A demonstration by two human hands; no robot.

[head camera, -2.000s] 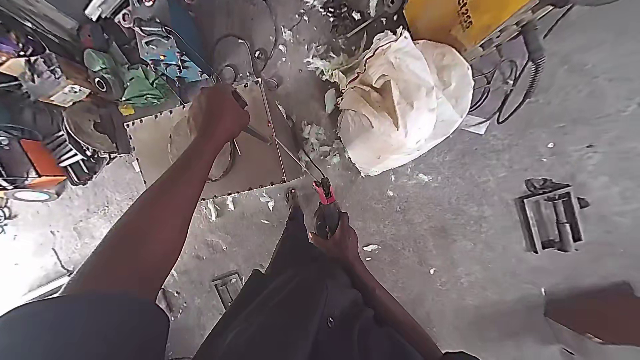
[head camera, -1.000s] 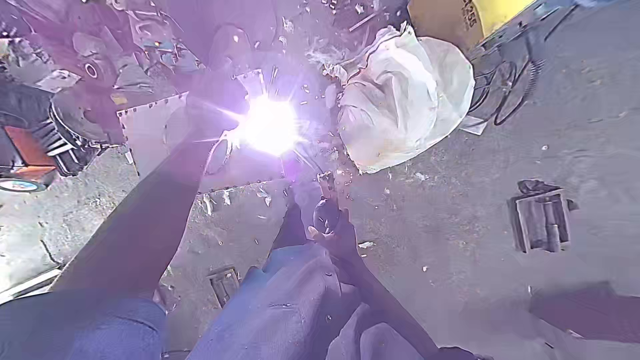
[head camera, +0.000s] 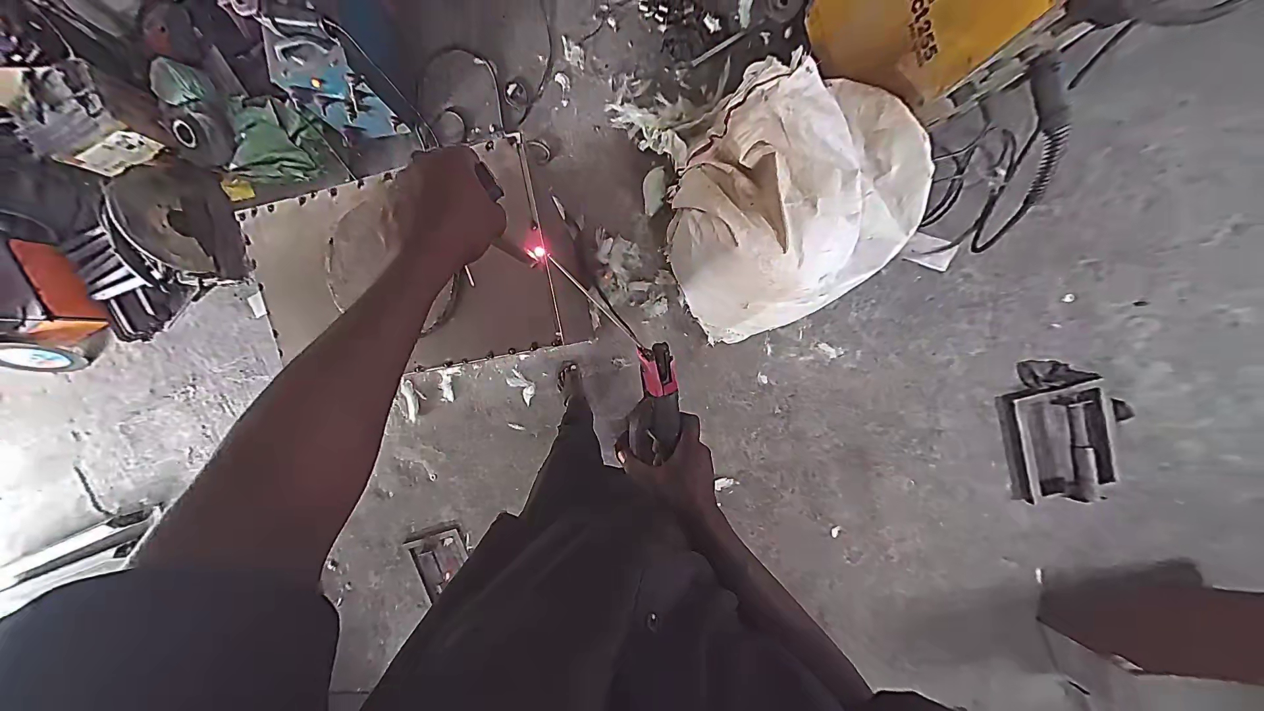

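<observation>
My left hand (head camera: 459,202) is closed around a dark-handled tool (head camera: 487,182) above a flat metal panel (head camera: 296,267) lying near the floor. The tool's narrow end reaches toward a small red-hot glowing spot (head camera: 536,253) beside a thin metal strip on the panel. In my right hand (head camera: 676,464) is a black and red welding electrode holder (head camera: 659,380), clamping a thin welding electrode (head camera: 597,297). The electrode's far end is at or very near the glow; contact cannot be told. A round outline shows on the panel, partly behind my left forearm.
A white sack (head camera: 790,217) stands right of the panel, near a yellow machine (head camera: 923,44) and a corrugated hose (head camera: 1047,148). Machines and a green cloth (head camera: 272,138) crowd the upper left. Metal frames (head camera: 1062,439) and a brown object (head camera: 1155,622) lie at right.
A glaring welding arc lit the panel one second ago; now only a small red glow shows there. Two seconds ago no glow was visible. Both hands keep their holds.
</observation>
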